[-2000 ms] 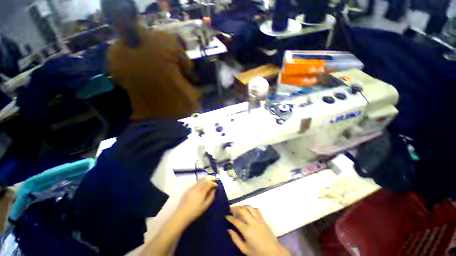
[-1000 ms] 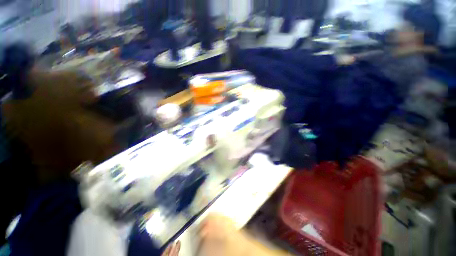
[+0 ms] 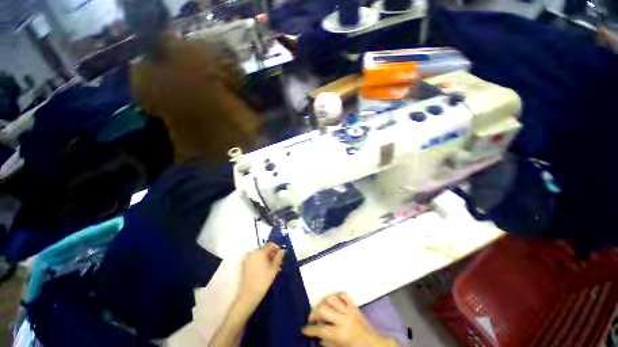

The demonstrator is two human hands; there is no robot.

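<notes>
A dark navy fabric panel [image 3: 279, 298] runs from the needle area down toward me. My left hand [image 3: 260, 272] is on its left edge just below the presser foot [image 3: 283, 230], with thumb and finger pinching the cloth. My right hand [image 3: 339, 321] holds its right edge lower down, fingers curled at the cloth. The white sewing machine [image 3: 379, 152] stands over the panel's far end; the needle is too blurred to make out. A stack of dark cut pieces [image 3: 169, 237] lies left of the machine.
A shiny plastic-wrapped dark item [image 3: 332, 207] lies under the machine arm. A teal basket [image 3: 74, 240] with dark cloth is at left, a red basket [image 3: 522, 291] at lower right. An orange-and-white box [image 3: 389, 76] is behind the machine. A person in brown [image 3: 193, 101] is beyond, with dark cloth [image 3: 549, 115] at right.
The view swung right and came back. In the middle frame one hand was blurred near the table edge; now both hands are on the panel again. The narrow dark strip left of the needle no longer shows.
</notes>
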